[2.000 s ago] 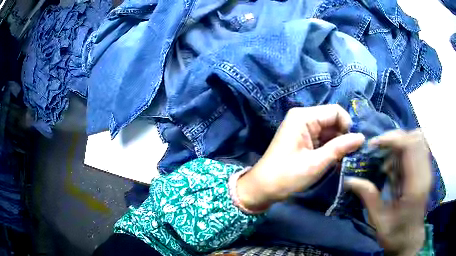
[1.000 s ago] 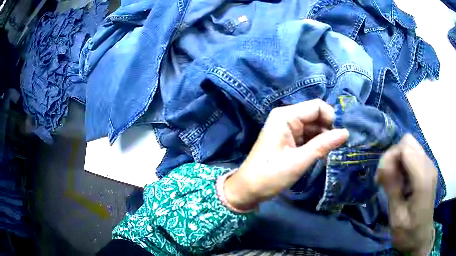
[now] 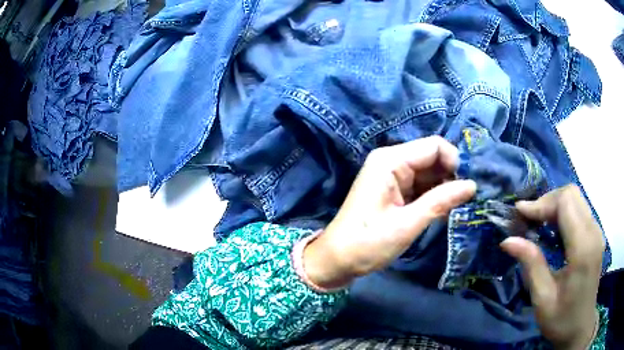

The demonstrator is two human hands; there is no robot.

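A turned-back denim sleeve cuff, dark inside with yellow stitches and a pale edge, lies at the right. My left hand pinches the denim at the cuff's upper left edge between thumb and forefinger. My right hand is at the cuff's right side, thumb and fingers around small thread snips. The blurred, greyish blades point left over the yellow stitches. The handle is mostly hidden by the fingers.
The faded denim garment is piled on a white table. More denim pieces lie at the upper right. A crumpled blue heap is at the left, above a grey floor with a yellow line.
My left hand has moved slightly left with the cuff and keeps its pinch. My right hand moved off the cuff, then came back with its fingers more spread and the blades showing.
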